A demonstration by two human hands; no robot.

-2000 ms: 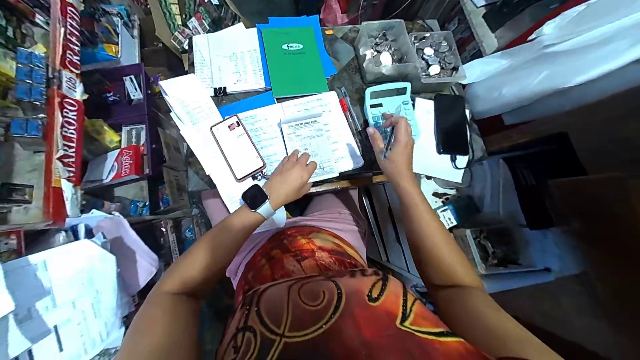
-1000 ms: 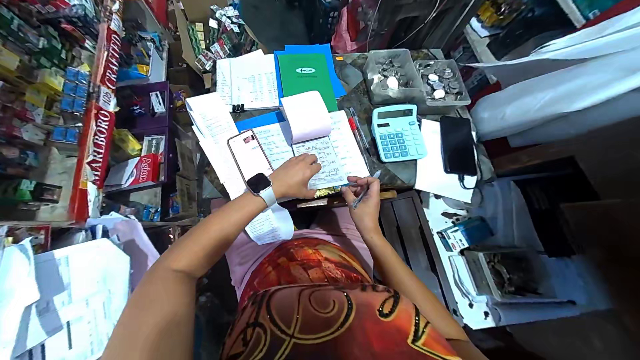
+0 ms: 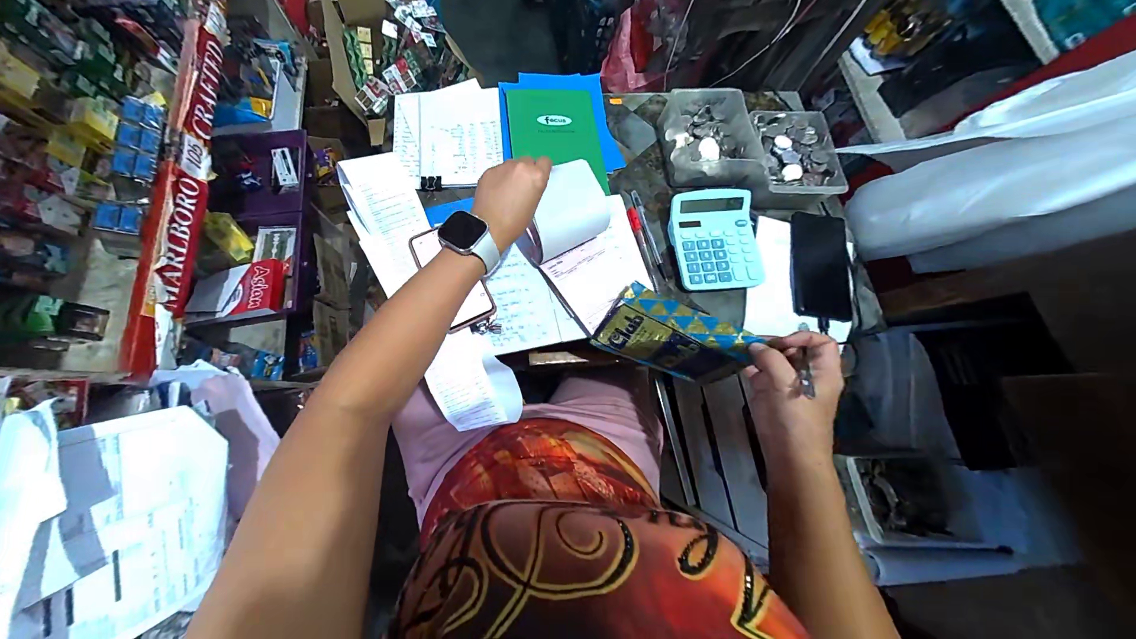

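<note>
My left hand [image 3: 512,197], with a smartwatch [image 3: 464,232] on its wrist, is closed at the turned-up pages of a receipt pad [image 3: 572,209]; its fingertips are hidden. My right hand [image 3: 799,373] holds the end of a blue and gold printed wrapper sheet [image 3: 679,337] and a pen [image 3: 807,374]. The sheet's other end overlaps the pad's lower edge. Under my left wrist lies a phone [image 3: 470,306] on handwritten papers [image 3: 519,306]. A red pen [image 3: 635,224] lies right of the pad, and beyond it is a light blue calculator [image 3: 714,240].
Two plastic tubs of coins [image 3: 710,142] [image 3: 799,155] stand at the back right. A black phone [image 3: 820,271] with a cable lies on paper. A green notebook [image 3: 559,133] lies at the back. Shelves of packaged goods [image 3: 115,151] stand left, and white plastic sheeting [image 3: 994,204] hangs right.
My right hand has moved right, away from the pad, and now holds the wrapper sheet as well as the pen. My left hand has moved up from the written page to the turned-up pages.
</note>
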